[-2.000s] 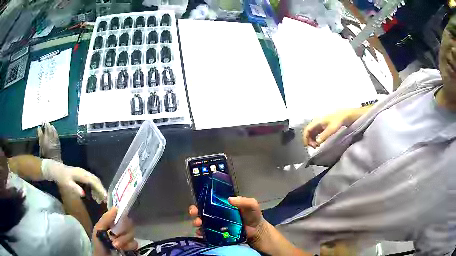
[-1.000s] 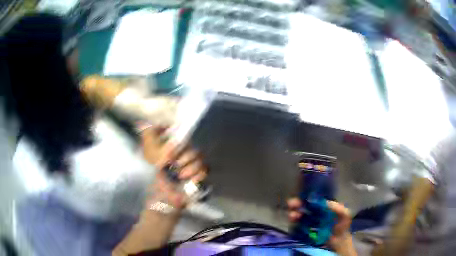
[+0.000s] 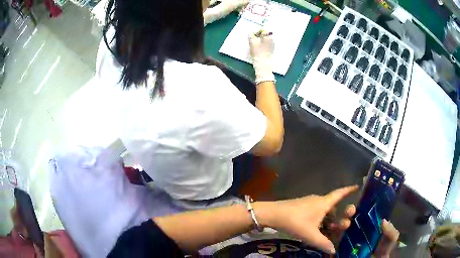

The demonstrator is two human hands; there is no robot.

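A smartphone [image 3: 369, 214] with a lit dark blue screen is upright and tilted at the lower right. My right hand [image 3: 389, 236] is shut on it, fingertips on its left edge and thumb at its right edge; the rest of this hand is cut off by the bottom edge. My left hand [image 3: 302, 216] is bare, with a bracelet at the wrist. It is empty, its thumb and forefinger spread, just left of the phone. I cannot tell if it touches the phone.
A seated person [image 3: 176, 126] with gloved hands holds a pen over a record sheet [image 3: 292, 30] on the green mat. Trays of black parts [image 3: 364, 75] lie beside a white sheet or tray [image 3: 428, 131]. Another phone [image 3: 29, 215] shows at the lower left.
The view has swung left. My left hand has let go of the white pouch with the red-framed card and moved beside the phone. The seated person's gloved hand is now on the record sheet.
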